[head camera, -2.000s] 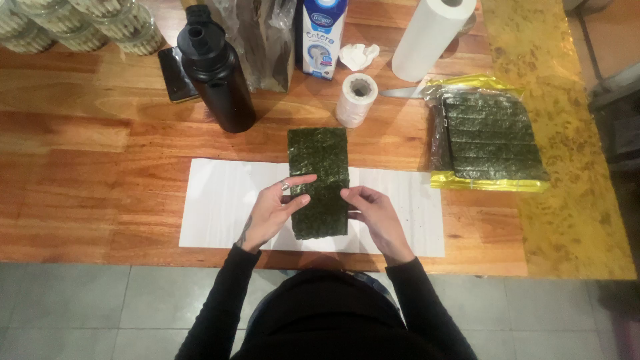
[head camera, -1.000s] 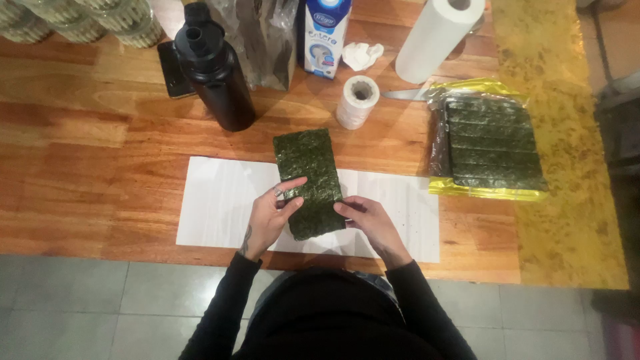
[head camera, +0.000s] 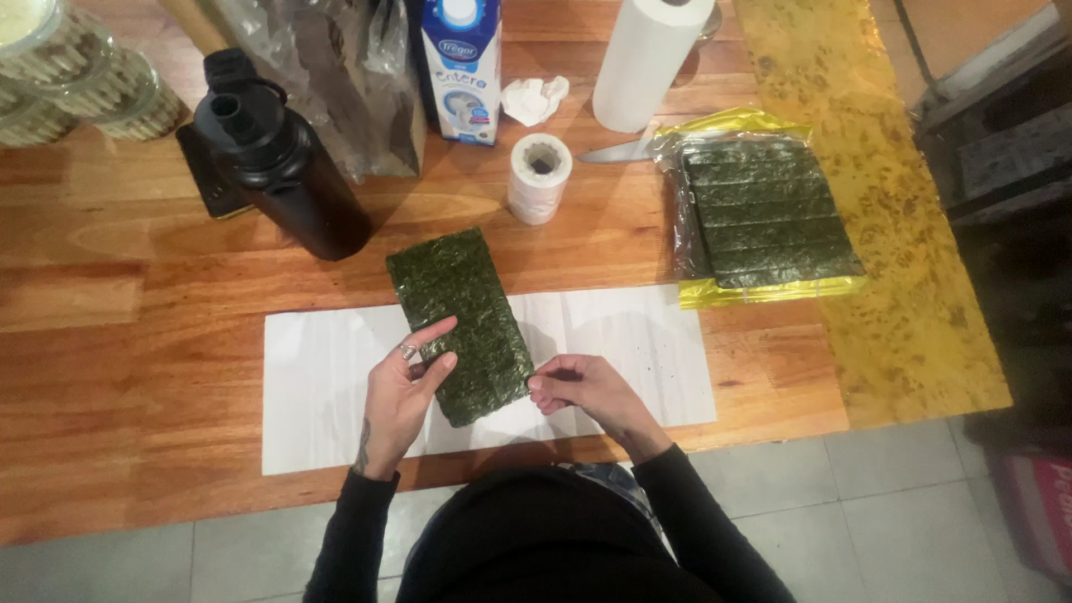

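Observation:
A dark green nori sheet [head camera: 469, 314], tilted with its top to the left, is held above a white paper strip [head camera: 335, 435] near the table's front edge. My left hand [head camera: 406, 389] grips its left side, the index finger and thumb lying over the face and the other fingers partly hidden. With thumb and fingertips my right hand [head camera: 586, 389] pinches the sheet's lower right corner. Farther right, a stack of nori sheets [head camera: 766, 209] lies on its opened yellow and clear packaging [head camera: 720, 295].
Behind my hands stand a black bottle [head camera: 293, 180], a small plastic film roll [head camera: 538, 188], a milk carton [head camera: 461, 75] and a paper towel roll [head camera: 645, 67]. A knife blade [head camera: 615, 152] points left beside the packaging. Glass jars [head camera: 126, 92] are at the far left.
The held nori sheet has turned from upright to tilted, its top swinging left. My right hand has shifted from its right side to its lower right corner.

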